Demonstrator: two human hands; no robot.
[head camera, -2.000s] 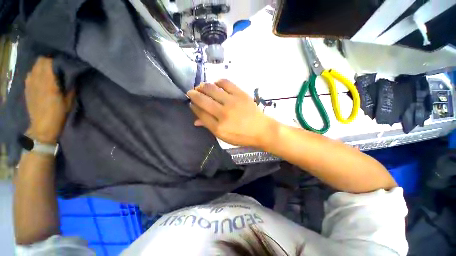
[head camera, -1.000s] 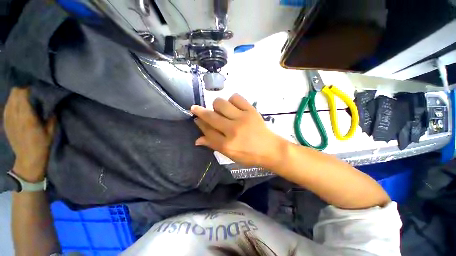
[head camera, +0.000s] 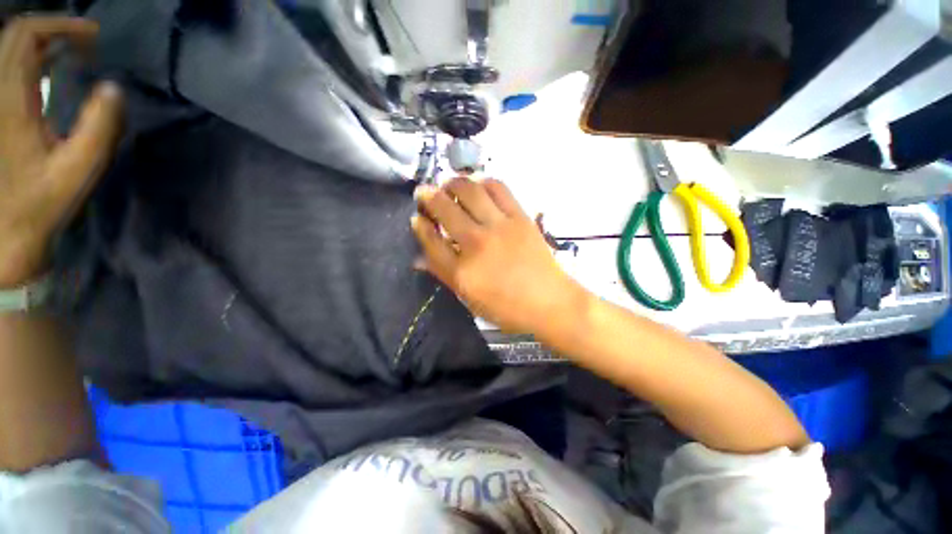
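The dark grey garment (head camera: 282, 250) spreads over the left part of the table and hangs over its front edge, with a short yellowish stitch line. Its far edge reaches the presser foot area (head camera: 426, 156) of the sewing machine head (head camera: 543, 42). My right hand (head camera: 475, 245) pinches the garment's edge with curled fingertips just in front of the presser foot. My left hand (head camera: 52, 167) is at the far left edge, partly cut off, over the garment; its thumb and fingers are apart.
Scissors with a green and a yellow handle (head camera: 684, 235) lie right of my right hand. Black labels (head camera: 819, 256) lie at the table's right end. A dark panel (head camera: 689, 73) overhangs the back right. A blue crate (head camera: 193, 454) stands below left. Measuring marks run along the table's front edge (head camera: 731, 339).
My left hand has moved away from me along the left side and its thumb has spread from the fingers. My right hand stays by the presser foot, its fingers more curled. The view has shifted slightly.
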